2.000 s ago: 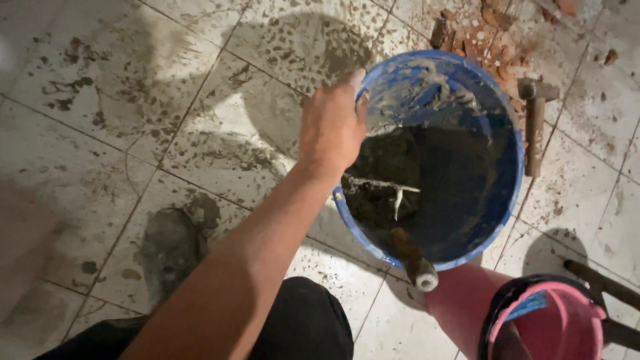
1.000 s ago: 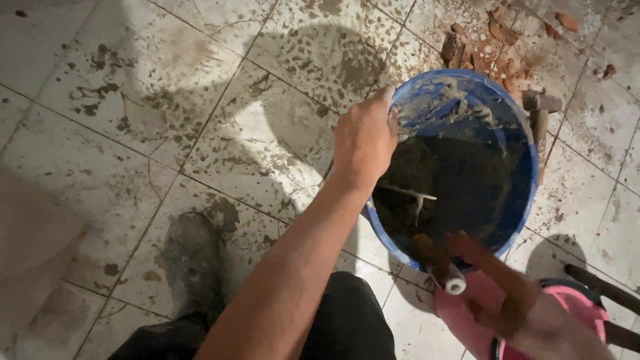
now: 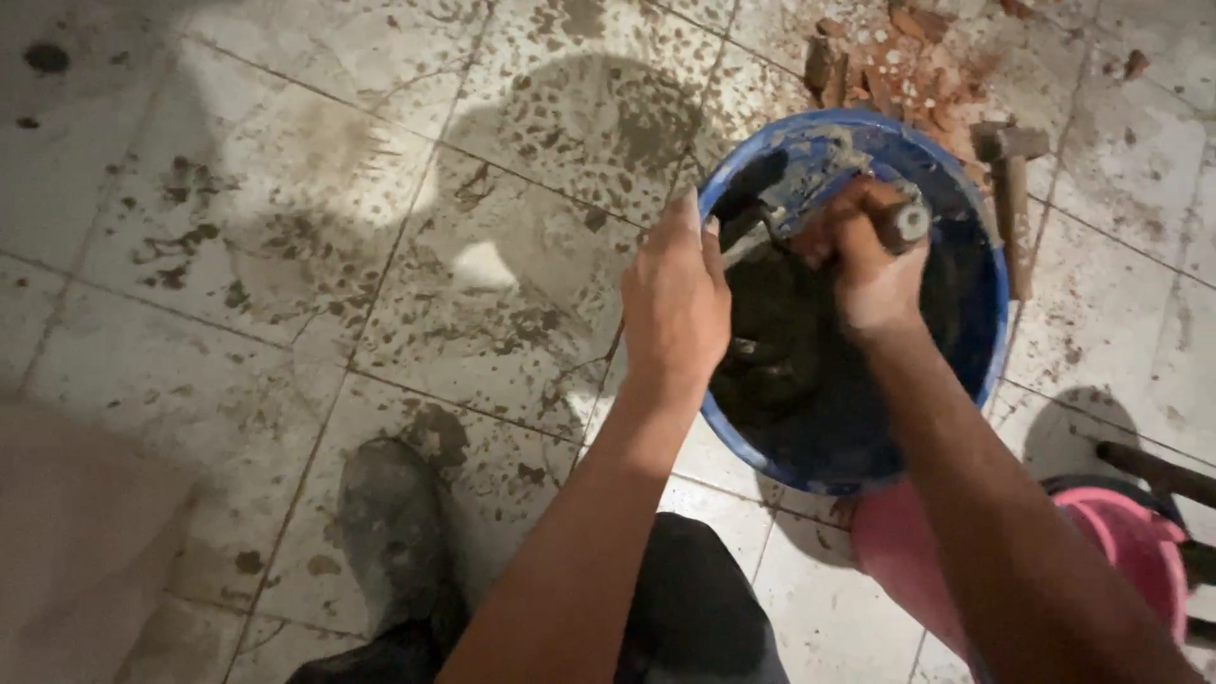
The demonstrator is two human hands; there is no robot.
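Note:
My left hand point(image 3: 676, 299) grips the left rim of a blue plastic bucket point(image 3: 996, 351), fingertips over the edge. Inside the bucket my right hand point(image 3: 869, 242) is closed around the handle of a trowel point(image 3: 912, 222), whose round butt end points up toward me. The trowel's metal shank and part of its blade reach left, near the inner wall by my left fingers. Dark wet mortar point(image 3: 774, 380) lies in the bucket, and grey smears of it cling to the upper wall. How much of the blade sits in the mortar is hidden.
A hammer point(image 3: 1015, 209) with a wooden handle lies right of the bucket. Broken red brick pieces point(image 3: 883, 71) are scattered beyond it. A pink bucket point(image 3: 1121, 532) is at the lower right beside dark bars point(image 3: 1154, 470). My shoe point(image 3: 389, 522) rests on the splattered tile floor.
My right hand has come in from the lower right and taken the trowel, which earlier leaned at the bucket's near rim. The trowel is now farther up inside the bucket. My left hand stays on the rim.

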